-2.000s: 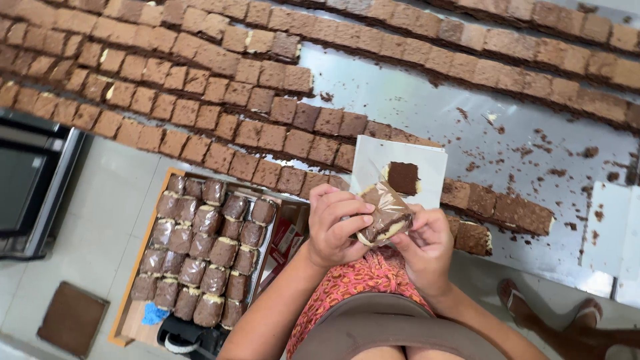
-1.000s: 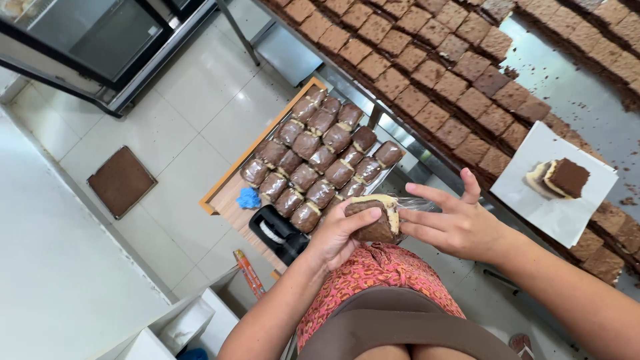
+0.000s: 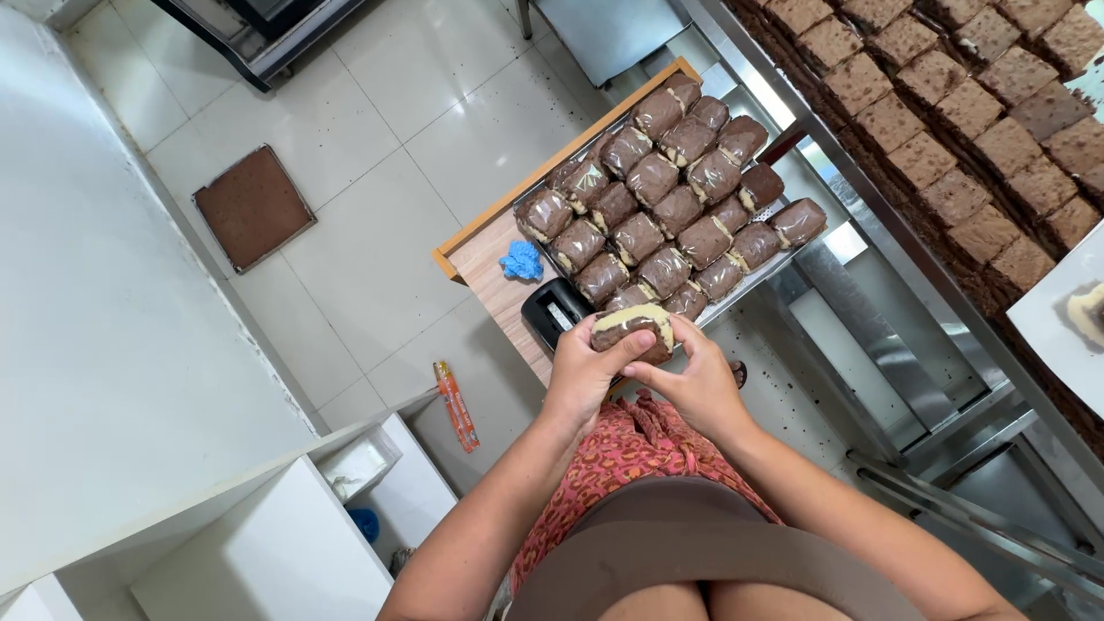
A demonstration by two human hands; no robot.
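Note:
Between both hands is a chocolate cake piece with a cream layer (image 3: 634, 329), wrapped in clear film. My left hand (image 3: 586, 366) grips its left side, with the thumb across the front. My right hand (image 3: 694, 371) holds its right edge with thumb and fingers. Just beyond the hands, many film-wrapped cakes (image 3: 653, 178) sit piled on a metal tray (image 3: 759, 274), on a wood-topped stand. A black tape dispenser or similar device (image 3: 555, 312) stands beside the tray, left of my hands, near a crumpled blue item (image 3: 522, 260).
Rows of cut chocolate cake (image 3: 936, 73) cover the steel table at the right, where a white sheet (image 3: 1069, 319) carries a cream-topped piece. A brown square mat (image 3: 254, 210) lies on the tiled floor. White shelving (image 3: 259, 535) stands at lower left, near an orange packet (image 3: 455, 407).
The view has swung far toward the tray of wrapped cakes. A second ago my right hand was spread beside the cake with film at its fingers; now both hands close around it.

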